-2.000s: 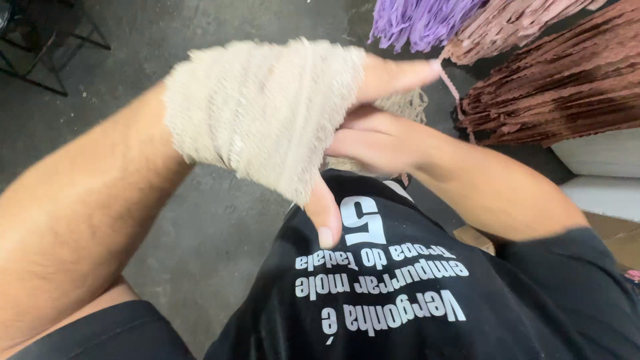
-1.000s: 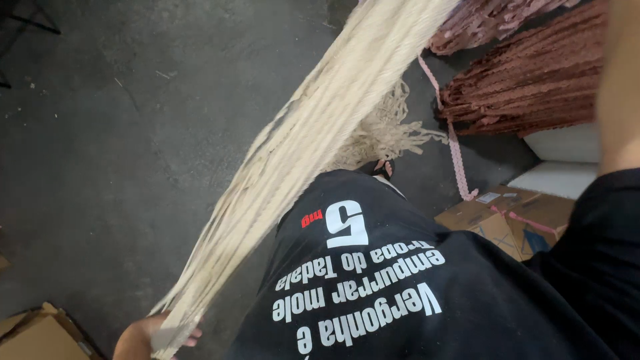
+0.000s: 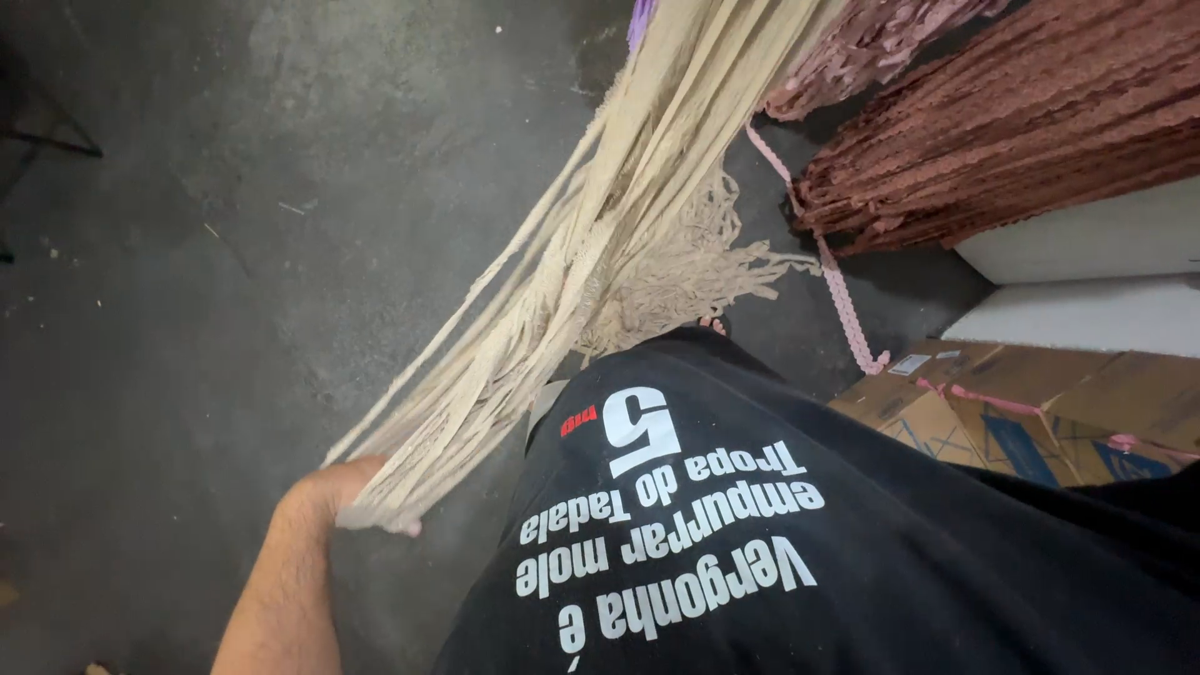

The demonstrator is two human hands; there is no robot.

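Note:
A long bundle of cream lace-like trim strands (image 3: 600,234) runs diagonally from the top of the view down to the lower left. My left hand (image 3: 361,492) is at its lower end, with the looped strands around it; the fingers are mostly hidden by the trim. My right hand is out of view. Behind the stretched bundle, near the hem of the black shirt (image 3: 675,525), a loose tangle of the same cream trim (image 3: 694,272) hangs or lies; which of the two I cannot tell.
Brown-red trim bundles (image 3: 994,122) and a dusty pink bundle (image 3: 872,47) are at the upper right, with a bit of purple trim (image 3: 641,23) beside the cream strands. A pink trim strip (image 3: 847,305) trails towards cardboard boxes (image 3: 1106,394). Dark metal legs (image 3: 56,136) stand on the concrete floor (image 3: 234,234).
Two seconds ago the cream trim was wrapped around one hand, with both hands close together. Now it is drawn out long, and its strands hang looser than one second ago.

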